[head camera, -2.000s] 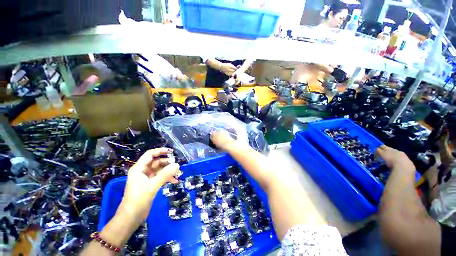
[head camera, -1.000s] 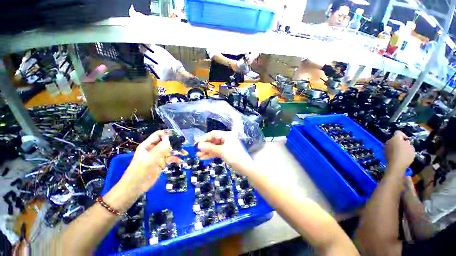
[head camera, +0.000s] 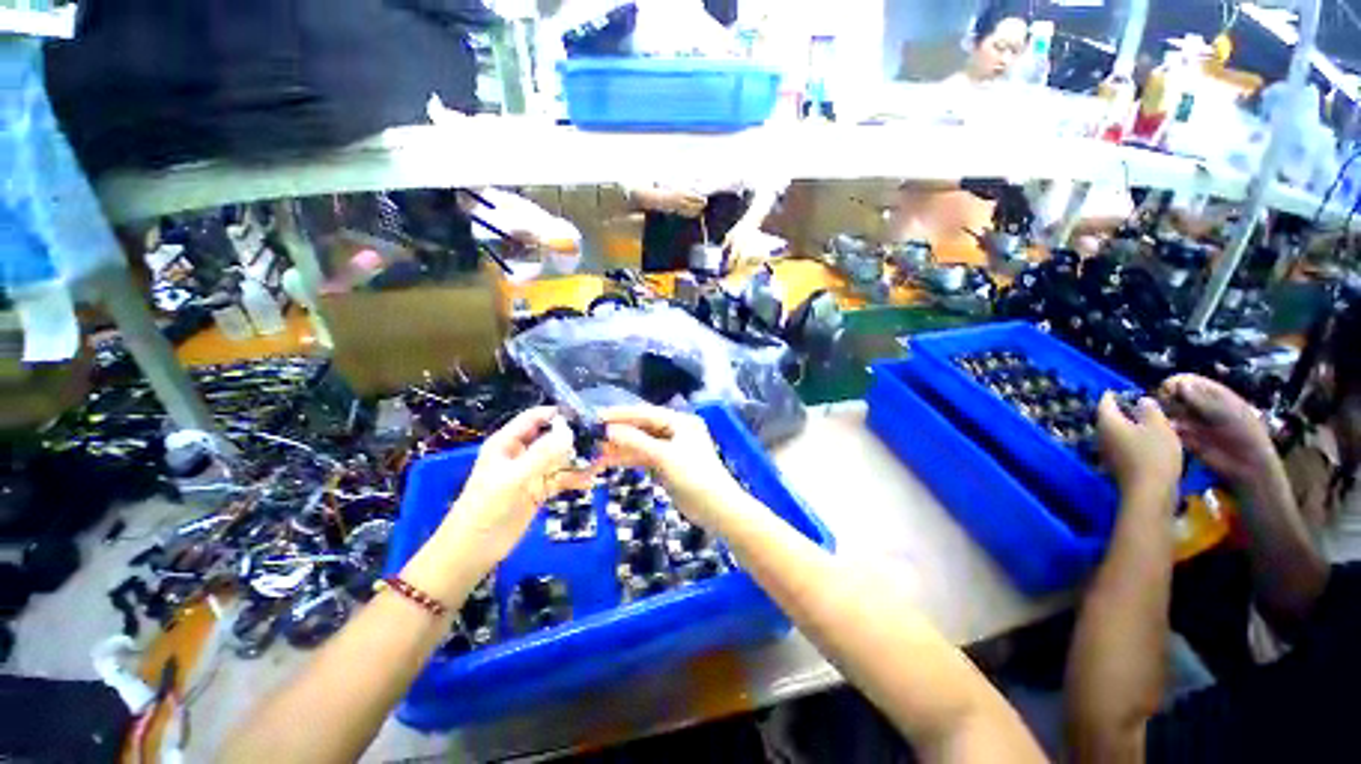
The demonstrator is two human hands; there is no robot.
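Observation:
My left hand (head camera: 526, 475) and my right hand (head camera: 657, 451) meet above the back of a blue tray (head camera: 597, 639). Between their fingertips is a small dark camera module (head camera: 582, 436), partly hidden by the fingers. My left hand, with a beaded bracelet on the wrist, grips its left side. My right fingers touch its right side; whether they hold a separate small piece cannot be told. Camera modules (head camera: 657, 545) stand in rows in the tray, lenses up, partly hidden by my right forearm.
A clear plastic bag (head camera: 672, 366) lies behind the tray. Tangled cable leads (head camera: 321, 523) heap at left. Stacked blue trays (head camera: 970, 485) stand at right, where a neighbour's hands (head camera: 1179, 433) work. A white shelf (head camera: 896, 149) crosses above, bearing a light-blue bin (head camera: 672, 94).
My right hand has come from the plastic bag to my left hand, and both now meet at the module. The view has shifted. The neighbour's two hands have come together over the right tray.

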